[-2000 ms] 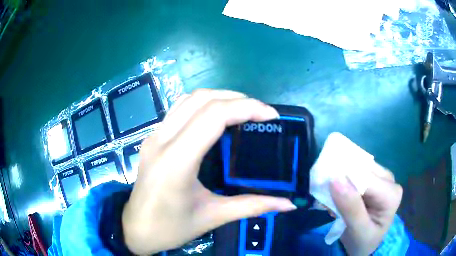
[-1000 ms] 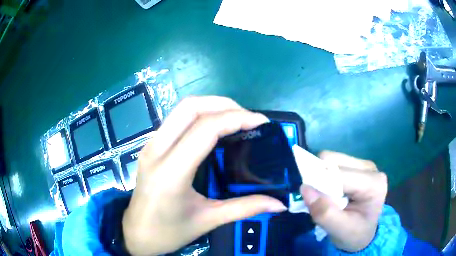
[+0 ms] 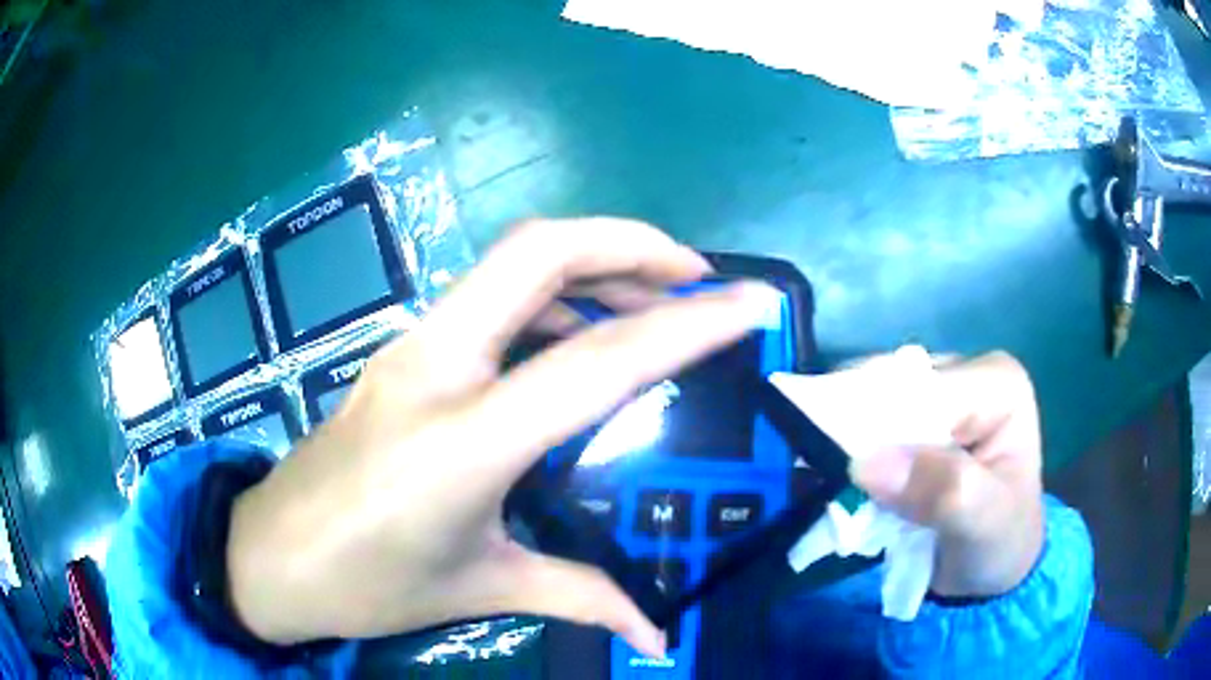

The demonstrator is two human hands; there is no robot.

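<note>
My left hand (image 3: 438,425) holds a clear screen lens (image 3: 684,511) with a black border by its edges, turned like a diamond over the tester. My right hand (image 3: 963,465) holds a crumpled white wipe (image 3: 857,405), pinched at the lens's right corner. The blue-and-black tester (image 3: 784,332) lies beneath; its M and EXIT buttons show through the lens. My fingers hide part of the tester's screen and left side.
A shiny film sheet of TOPDON lenses (image 3: 255,340) lies left. White paper sheets (image 3: 823,40) and a crinkled clear plastic bag (image 3: 1049,93) lie at upper right. An air blow gun (image 3: 1129,246) is at right. A red clamp (image 3: 88,604) is at lower left.
The lens has turned from nearly square-on to a diamond and moved down over the buttons. The right hand with the wipe has come to its corner. The lens lettering no longer shows.
</note>
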